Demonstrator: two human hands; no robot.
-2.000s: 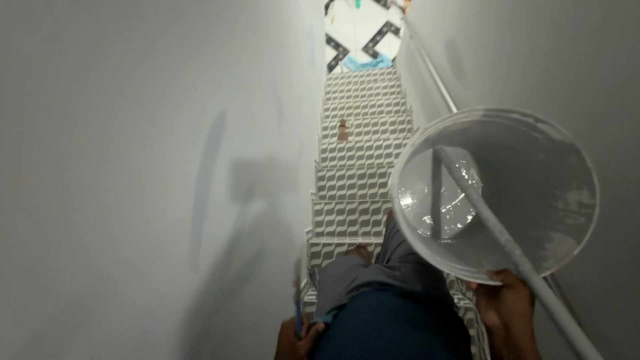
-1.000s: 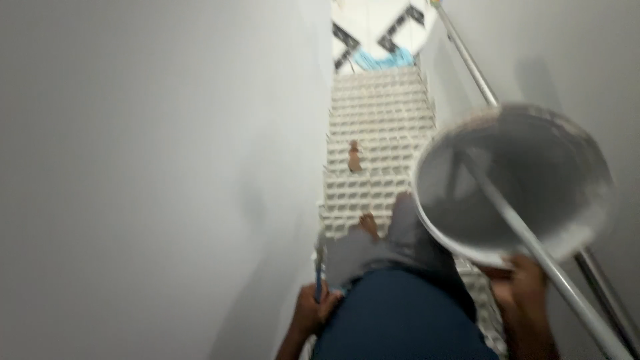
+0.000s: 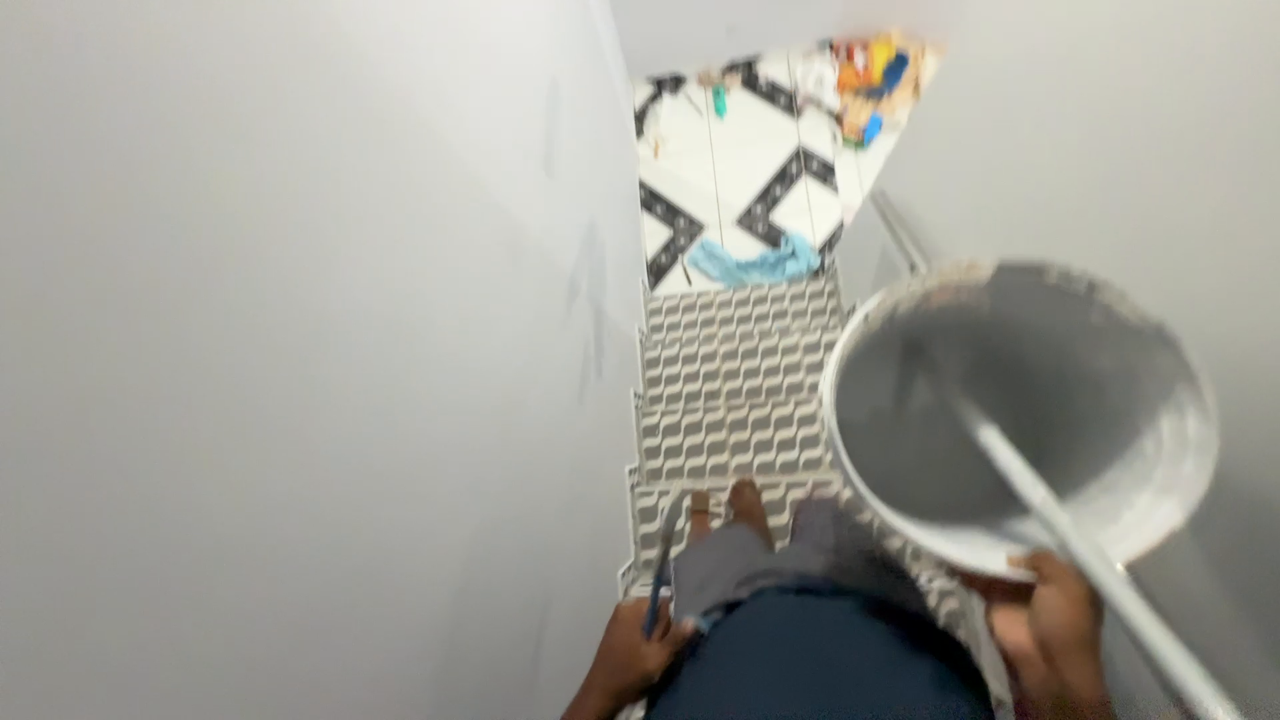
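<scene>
My left hand (image 3: 640, 645) is closed round the blue handle of a thin tool (image 3: 660, 580), which points up beside my leg; its kind is unclear. With my right hand (image 3: 1045, 610) I grip the near rim of a large white bucket (image 3: 1170, 480), tilted so that its grey inside faces me. A long pale pole (image 3: 1020, 480) leans out of the bucket past my right hand; its lower end is blurred inside. Whether my right fingers also touch the pole, I cannot tell. My bare feet are on a stair tread.
Patterned tiled stairs (image 3: 740, 440) lead down between two grey walls. A metal handrail (image 3: 900, 230) runs along the right wall, partly behind the bucket. At the bottom, a light blue cloth (image 3: 755, 262) lies on the black and white floor (image 3: 750, 150). Colourful items (image 3: 875, 75) lie beyond.
I have come down the stairs, and the floor at the bottom is nearer. The bucket and the tool have stayed in my hands. More of the floor and the colourful items has come into view.
</scene>
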